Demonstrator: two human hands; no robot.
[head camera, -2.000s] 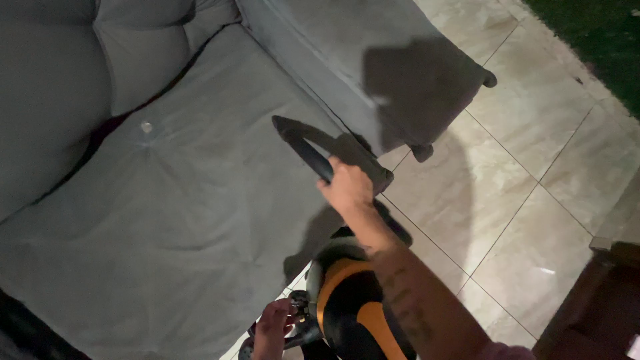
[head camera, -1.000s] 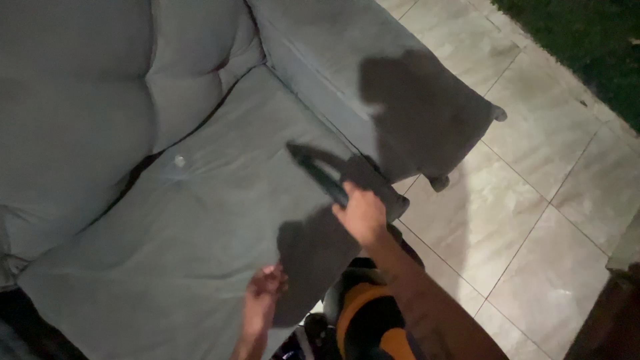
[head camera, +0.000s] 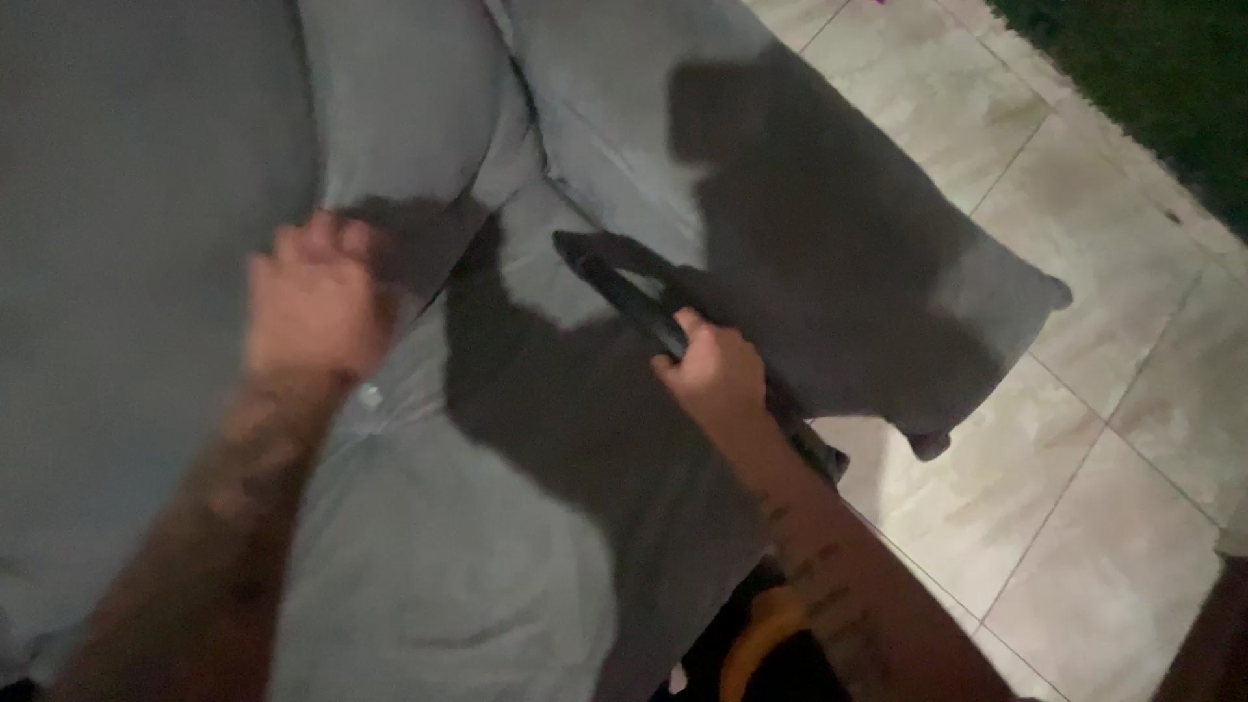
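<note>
My right hand (head camera: 717, 370) is closed around a black vacuum cleaner wand (head camera: 634, 304), whose narrow tip points at the back corner of the grey sofa seat (head camera: 458, 546), beside the armrest (head camera: 624, 107). My left hand (head camera: 317, 292) is at the sofa backrest (head camera: 156, 244), fingers bent and blurred; nothing shows in it, and whether it presses on the fabric is unclear. A small shiny button or spot (head camera: 370, 396) lies on the grey fabric just below that hand. Part of a black and orange vacuum cleaner body (head camera: 765, 639) shows below my right forearm.
Pale floor tiles (head camera: 1053, 487) run along the right of the sofa, past its short feet (head camera: 928, 446). A green grassy surface (head camera: 1150, 88) lies at the top right. Something dark brown (head camera: 1209, 634) stands at the lower right edge. Shadows fall across the seat and armrest.
My left hand has risen from the seat's front, near the vacuum cleaner, to the backrest. The wand's tip is now nearer the seat's back corner. The view has shifted toward the sofa's back.
</note>
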